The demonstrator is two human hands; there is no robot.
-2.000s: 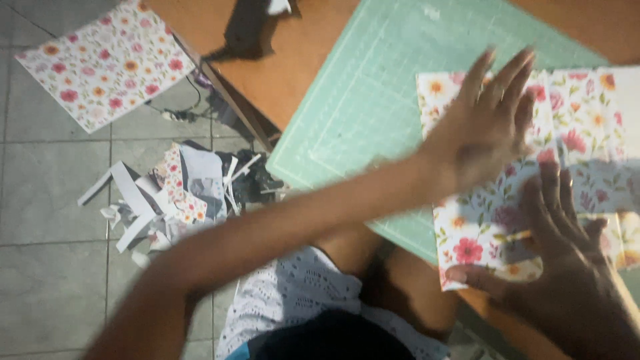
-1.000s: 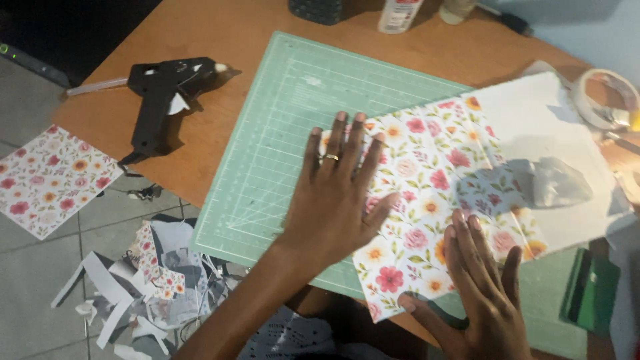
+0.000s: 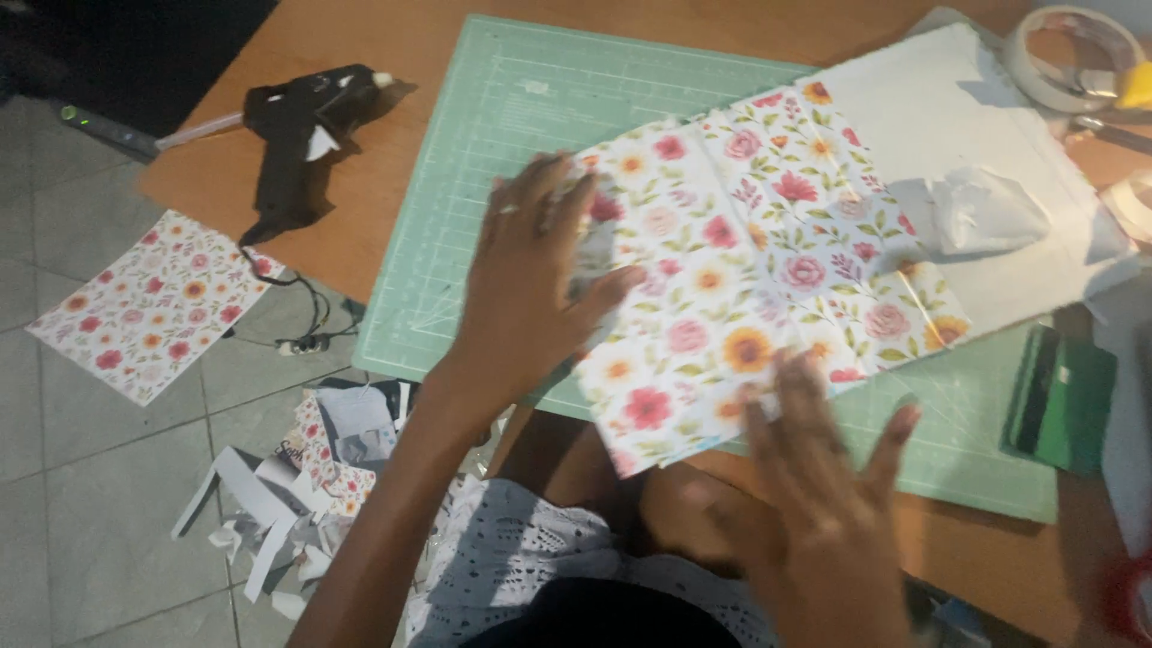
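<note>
A floral-printed paper sheet (image 3: 720,270) with creases covers the left part of a longer white sheet or board (image 3: 936,135), slanting across a green cutting mat (image 3: 504,117). At the sheet's left edge rests my left hand (image 3: 540,279), fingers spread, its thumb over the print. My right hand (image 3: 810,468) is blurred, with its fingertips over the sheet's lower edge and its thumb apart. Neither hand grips anything. On the white part, right of the print, sits a crumpled white wad (image 3: 985,211).
A black glue gun (image 3: 306,135) lies on the wooden table (image 3: 405,36) at left. Tape rolls (image 3: 1071,54) stand at the top right, a green card-like object (image 3: 1062,396) at the mat's right. Another floral sheet (image 3: 162,306) and paper scraps (image 3: 261,495) are low at left, over the tiled floor.
Two seconds ago my left hand lay across the middle of the floral print; now it is at its left edge. My right hand has shifted to the lower edge. The view has moved.
</note>
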